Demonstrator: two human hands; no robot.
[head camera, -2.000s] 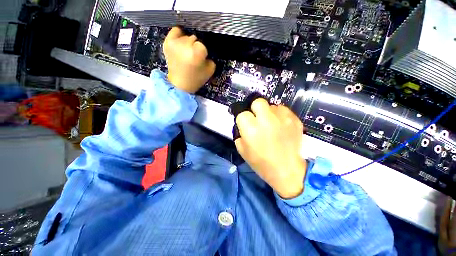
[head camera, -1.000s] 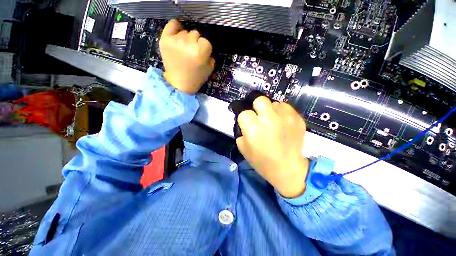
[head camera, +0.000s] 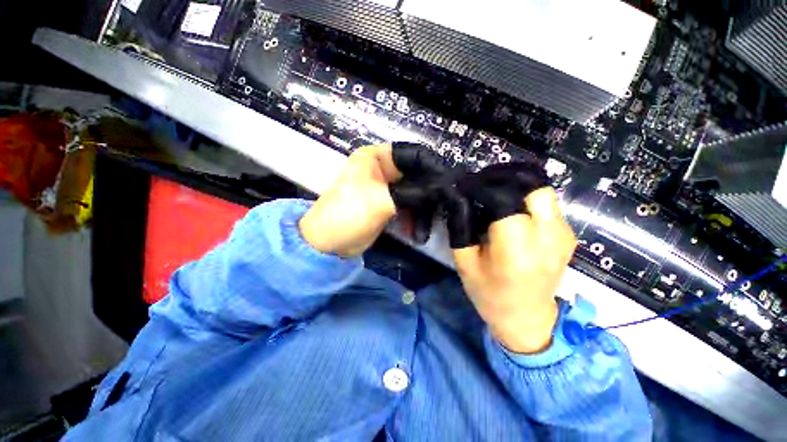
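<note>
My left hand (head camera: 358, 200) and my right hand (head camera: 519, 259) meet in front of my chest, over the near edge of the long black circuit board (head camera: 643, 274) and the silver rail. Black finger cots cover the fingertips of both hands. The fingers are bent and the tips nearly touch. Whether a small part is pinched between them is hidden by the dark cots. A silver finned heatsink (head camera: 552, 52) with a pale top stands on the board beyond my hands.
The silver rail (head camera: 259, 142) runs slantwise between me and the board. More finned heatsinks (head camera: 746, 173) stand at the right. A black-rimmed tray with a red bottom (head camera: 190, 229) is at my left. A blue cord (head camera: 669, 316) runs right from my right wrist. Orange and yellow material lies far left.
My left hand has left the board near the heatsink and come down and right to meet my right hand. My right hand's fingers have spread and shifted right. The view has swung, showing more red tray.
</note>
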